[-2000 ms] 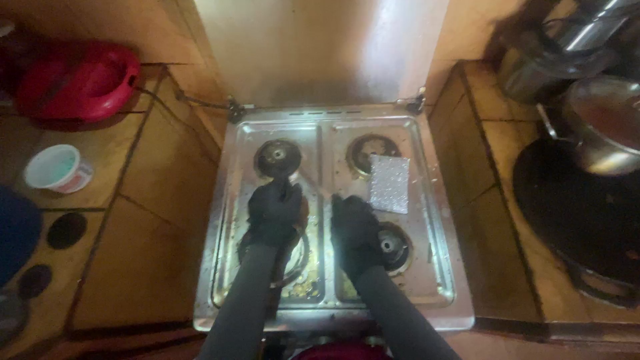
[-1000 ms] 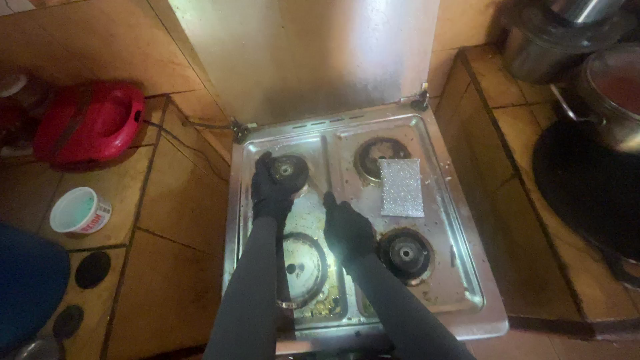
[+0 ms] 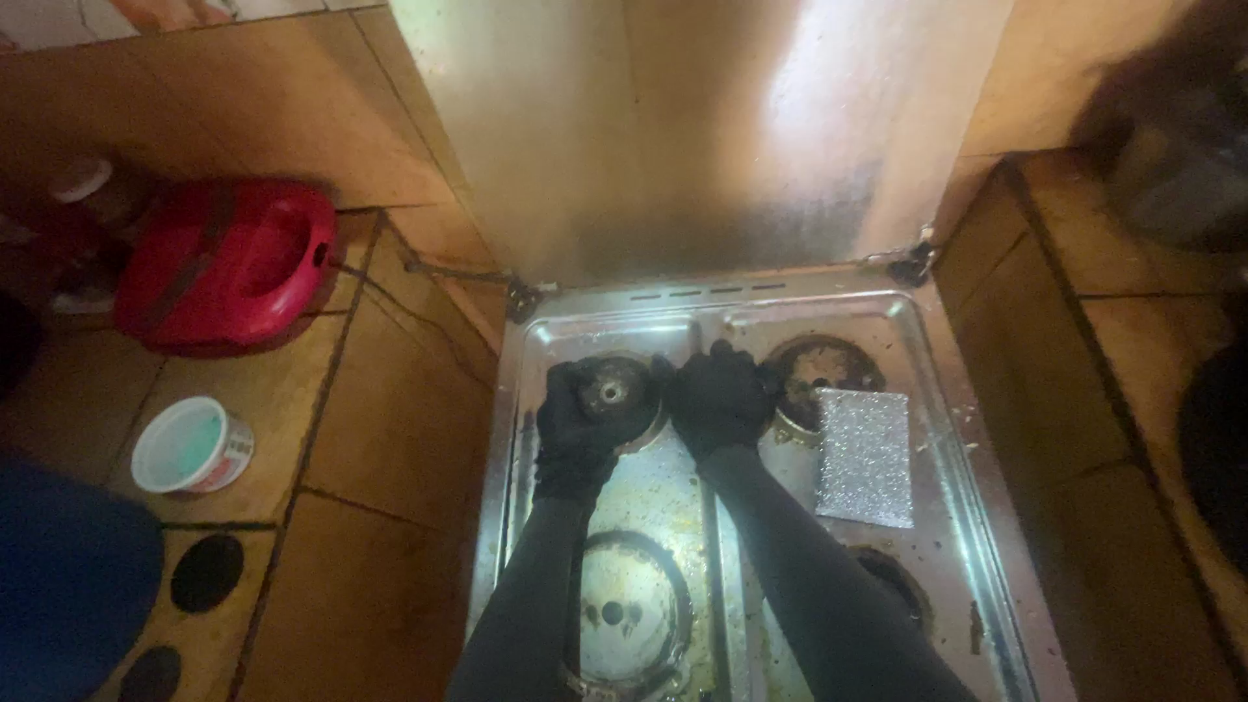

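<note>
Both my hands wear black gloves and dark sleeves over a stained metal gas cooktop (image 3: 717,546). My left hand (image 3: 575,424) curls around the left side of the back left burner (image 3: 611,392); whether it grips the burner is unclear. My right hand (image 3: 721,398) is closed at that burner's right side, between the two back burners, and hides whatever lies under its fingers. A silvery glitter scouring sponge (image 3: 865,458) lies over part of the back right burner (image 3: 824,366). The front left burner seat (image 3: 634,614) shows a ring stain, and my right forearm partly covers the front right burner (image 3: 892,585).
The raised metal cooktop lid (image 3: 702,127) stands behind. On the left tiled counter are a red plastic appliance (image 3: 229,263), a white tub with green contents (image 3: 190,447), two black discs (image 3: 207,572) and a blue container (image 3: 68,585). Dark cookware (image 3: 1219,448) stands right.
My right hand has moved up and left to the back left burner, where my left hand was one second ago. The view has shifted. The sponge still lies by the back right burner.
</note>
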